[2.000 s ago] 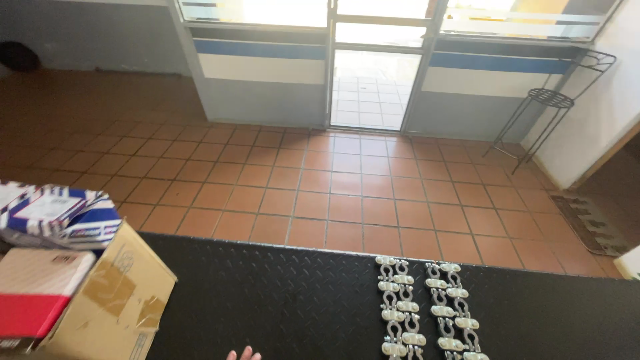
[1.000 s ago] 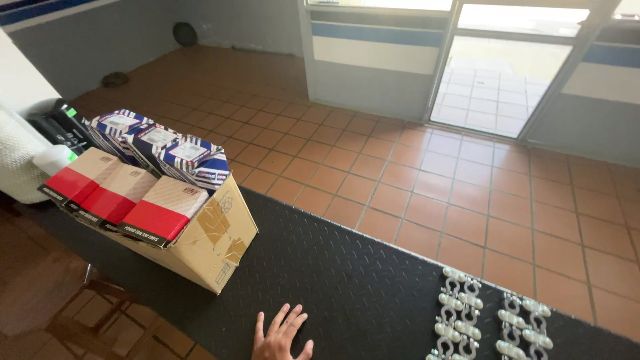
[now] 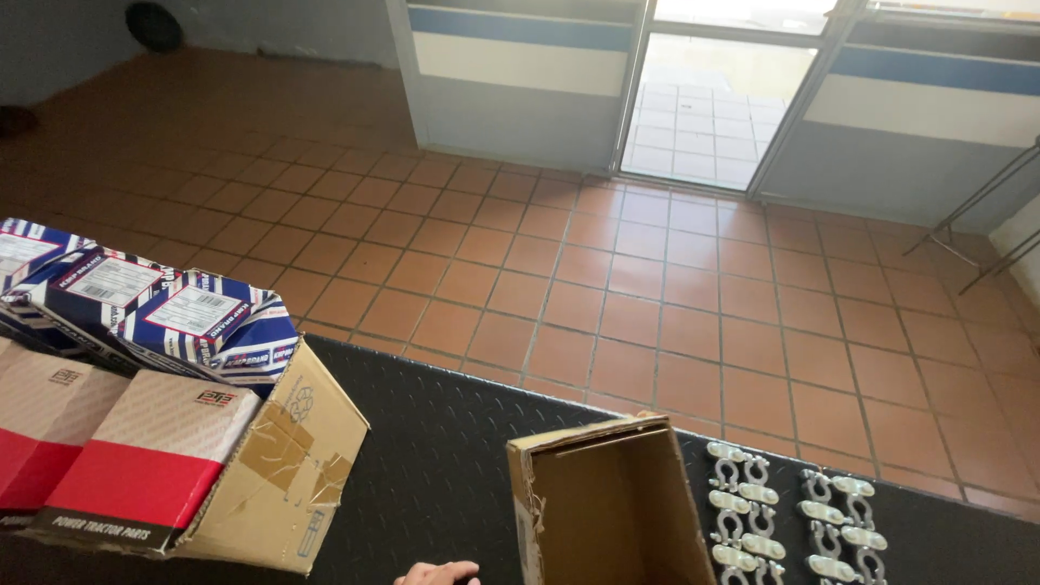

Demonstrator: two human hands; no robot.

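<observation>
At the bottom edge, only the fingers of my left hand [image 3: 439, 573] show, over the black tread-patterned tabletop [image 3: 431, 455]; the rest is cut off, and its grip cannot be told. Just right of it an open, empty-looking cardboard box [image 3: 605, 504] lies with its opening facing me, a gap separating it from my fingers. My right hand is out of view. Beside the box, several metal clamps [image 3: 743, 512] with pale coated parts form a column, with a second group of clamps [image 3: 841, 528] further right.
On the left, a larger cardboard box [image 3: 280, 463] holds red and white product boxes [image 3: 150, 455] and blue and white packages [image 3: 191, 313]. Beyond the table lie a tiled floor [image 3: 520, 276] and a glass door [image 3: 715, 106]. Thin metal stand legs [image 3: 975, 227] are at the far right.
An open cardboard box now lies on the tabletop left of the clamps, where neither earlier frame shows one. Less of my left hand is visible than a second ago. The view has swung noticeably.
</observation>
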